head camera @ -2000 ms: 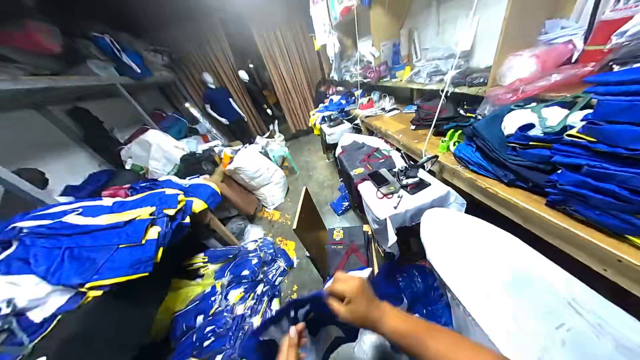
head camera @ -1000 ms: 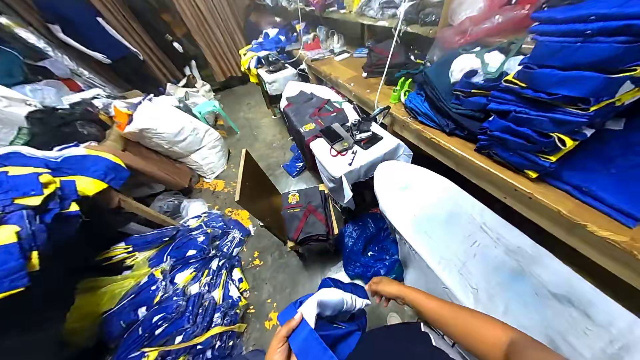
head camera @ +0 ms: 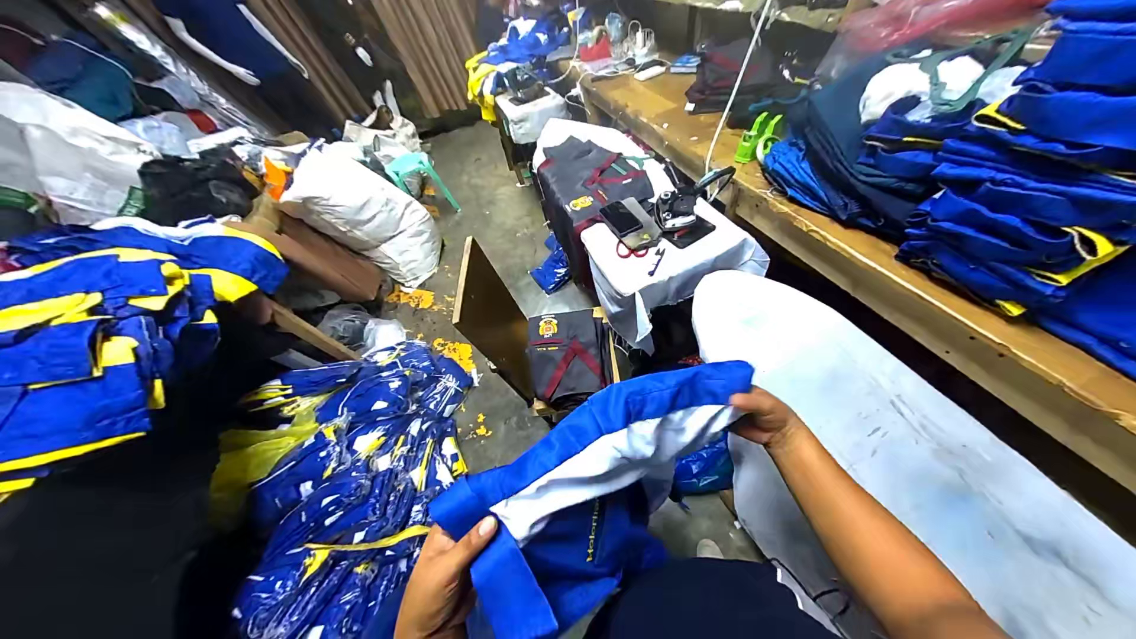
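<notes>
A blue cloth garment with white lining (head camera: 568, 426) is stretched between my hands above my lap. Its near left end is gripped by my left hand (head camera: 448, 568), the thumb lying on top of the cloth. At the upper right corner, my right hand (head camera: 761, 417) pinches the edge between thumb and fingers. Yellow lettering shows on the blue part hanging below. The garment's lower end is partly hidden behind my dark clothing. To the right of my right hand lies the white padded ironing board (head camera: 852, 426).
Folded blue garments (head camera: 1003, 195) are stacked on the wooden shelf (head camera: 852, 257) at right. An iron (head camera: 679, 209) and a phone (head camera: 621, 217) sit on a cloth-covered stand. Plastic-wrapped blue garments (head camera: 364, 479) cover the floor at left, near an upright wooden board (head camera: 488, 319) and a white sack (head camera: 364, 209).
The garment, bunched between my hands a second ago, is now raised and stretched out, its white lining showing along its length. My right hand is higher and holds the far corner.
</notes>
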